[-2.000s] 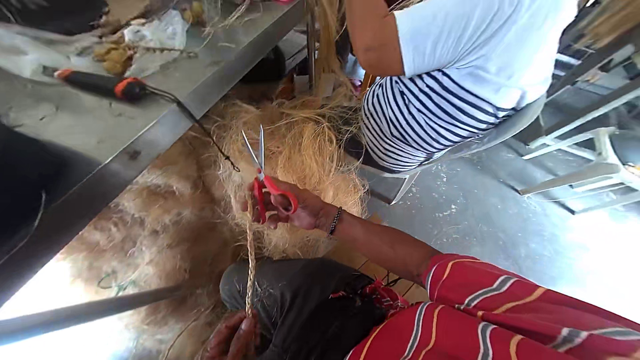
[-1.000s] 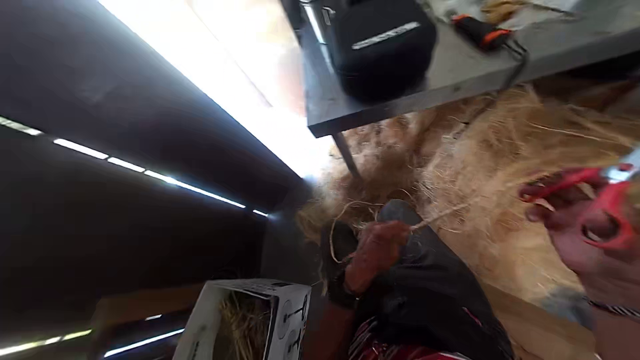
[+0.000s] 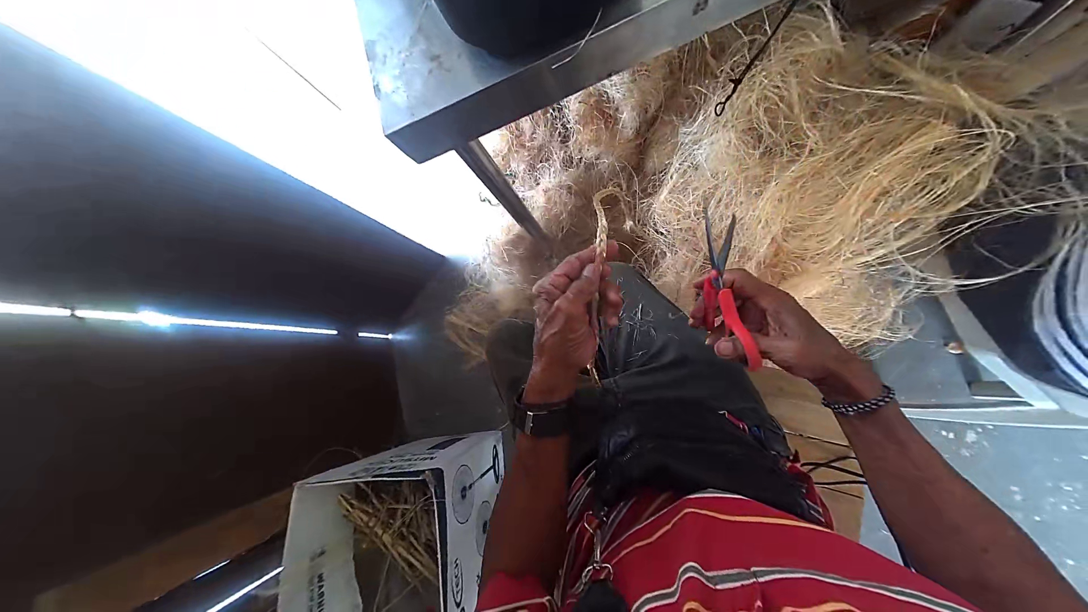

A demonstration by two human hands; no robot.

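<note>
In my left hand [image 3: 568, 319] is a braided fiber cord [image 3: 602, 223], pinched between thumb and fingers. Its upper end curls over above the fingertips and its lower end hangs over the dark trousers. My right hand [image 3: 773, 327], to the right of it, holds red-handled scissors [image 3: 729, 319] by the finger loops. Their blades point up, slightly apart, and do not touch the cord. Behind both hands lies a large heap of loose pale fiber [image 3: 816, 170].
A metal table [image 3: 510, 93] with a dark object on it stands above, its leg [image 3: 501, 189] running down by the heap. At lower left, a printed cardboard box [image 3: 472, 476] holds dry stalks [image 3: 395, 518]. Part of a seated person's striped clothing [image 3: 1062, 297] shows at right.
The view has swung a lot. My left hand now holds the cord upright, closer to the scissors than one second ago. The cord no longer stretches toward the right hand.
</note>
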